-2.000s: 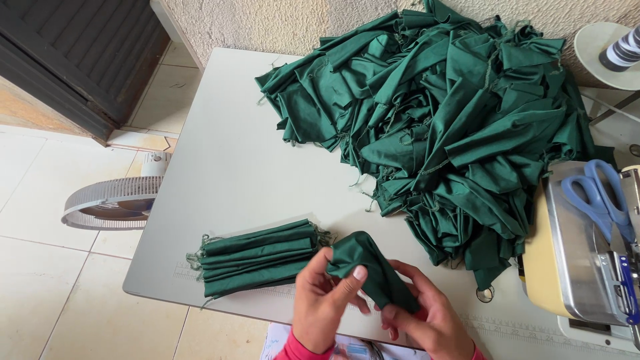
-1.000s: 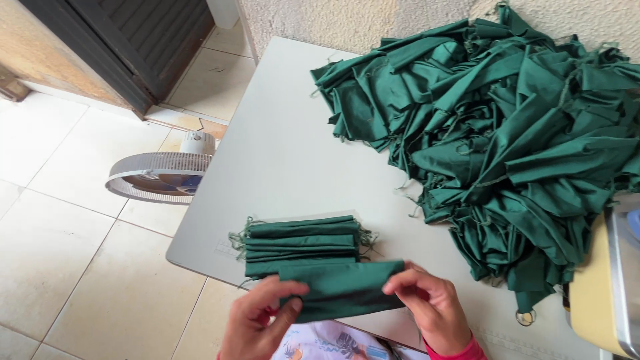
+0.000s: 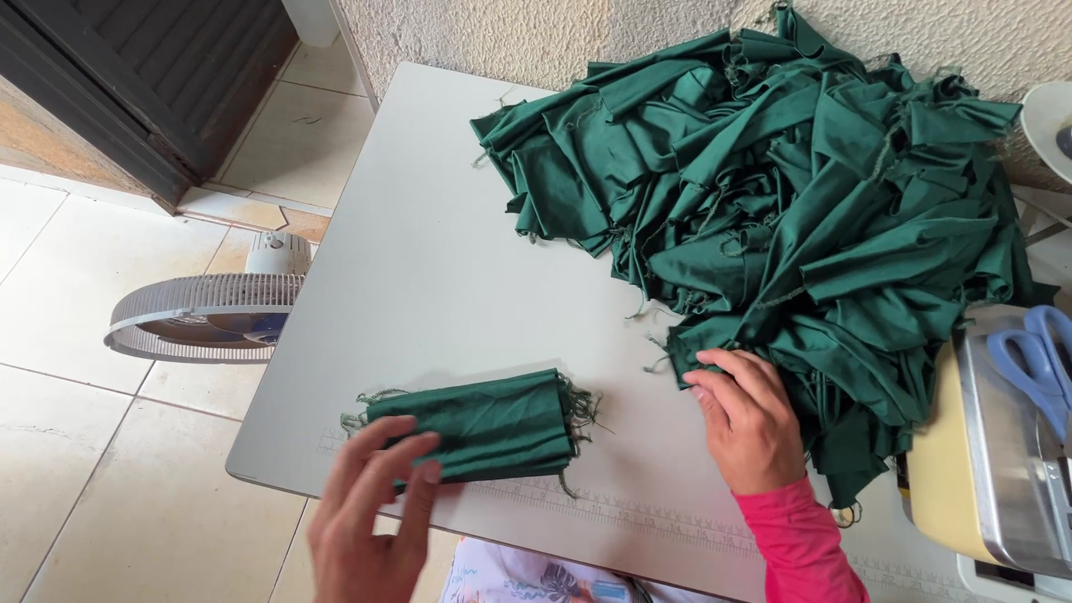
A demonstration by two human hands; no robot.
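Note:
A stack of folded green fabric pieces (image 3: 494, 423) with frayed thread ends lies near the front edge of the grey sewing table (image 3: 394, 276). Over the stack's left end is my left hand (image 3: 377, 502), fingers spread and holding nothing. My right hand (image 3: 745, 419), in a pink sleeve, has its fingertips at the lower left edge of a big loose heap of green fabric pieces (image 3: 754, 193). Thumb and fingers meet the corner of one piece there; whether they pinch it is unclear.
At the right stands a cream and metal sewing machine part (image 3: 946, 469) with blue-handled scissors (image 3: 1034, 360) on it. A fan (image 3: 209, 318) is beyond the table's left edge. A ruler scale (image 3: 636, 519) runs along the front edge. A textured wall (image 3: 502, 42) borders the back.
The green piece that both hands held over the stack has been let go and lies on top of it. My right hand has moved right to the heap; my left hand is now open.

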